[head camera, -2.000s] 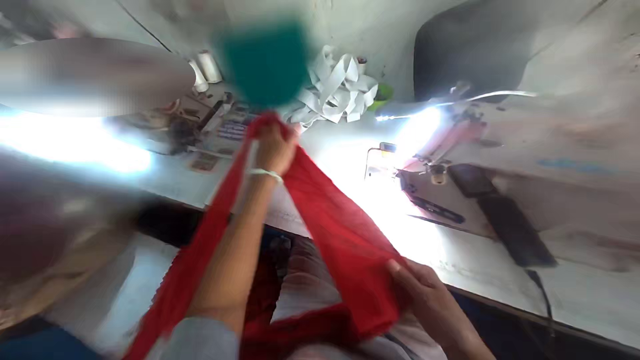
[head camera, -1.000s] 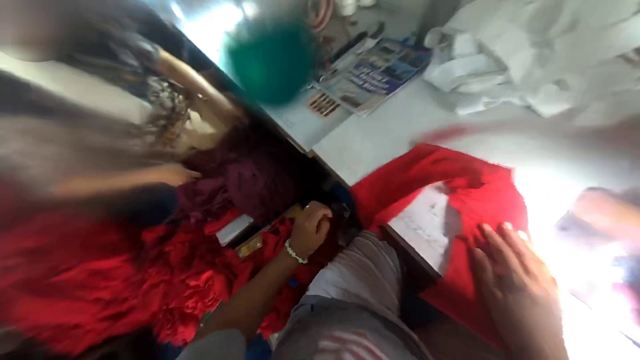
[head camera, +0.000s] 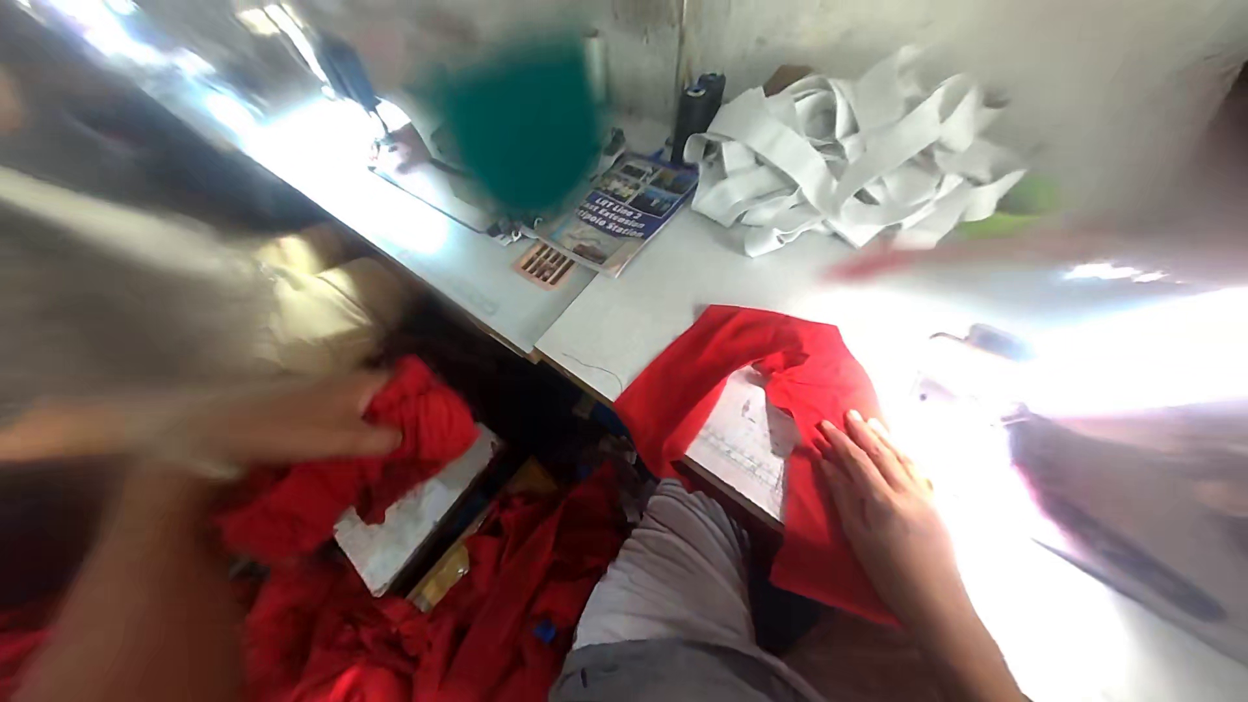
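At the left, my left hand (head camera: 302, 419), blurred, grips a bunched piece of red fabric (head camera: 424, 414) above a lower pile of red cloth (head camera: 331, 634). A light bracelet shows at its wrist. My right hand (head camera: 882, 497) lies flat, fingers slightly spread, on a curved red fabric piece (head camera: 721, 341) on the white table. That piece bends around a bare, marked patch of the tabletop (head camera: 746, 439) and hangs over the front edge. To the right, partly lost in glare, is what looks like a sewing machine (head camera: 985, 370).
A heap of white elastic-like strips (head camera: 838, 156) lies against the wall beside a dark thread spool (head camera: 698, 112). A printed booklet (head camera: 624, 214) sits left of it. Another person's blurred forearm (head camera: 49, 429) reaches in from the left. A teal blurred shape (head camera: 522, 122) hides part of the table.
My left hand has moved left from near my lap and now holds red fabric. My right hand stays on the red piece on the table. The view has shifted.
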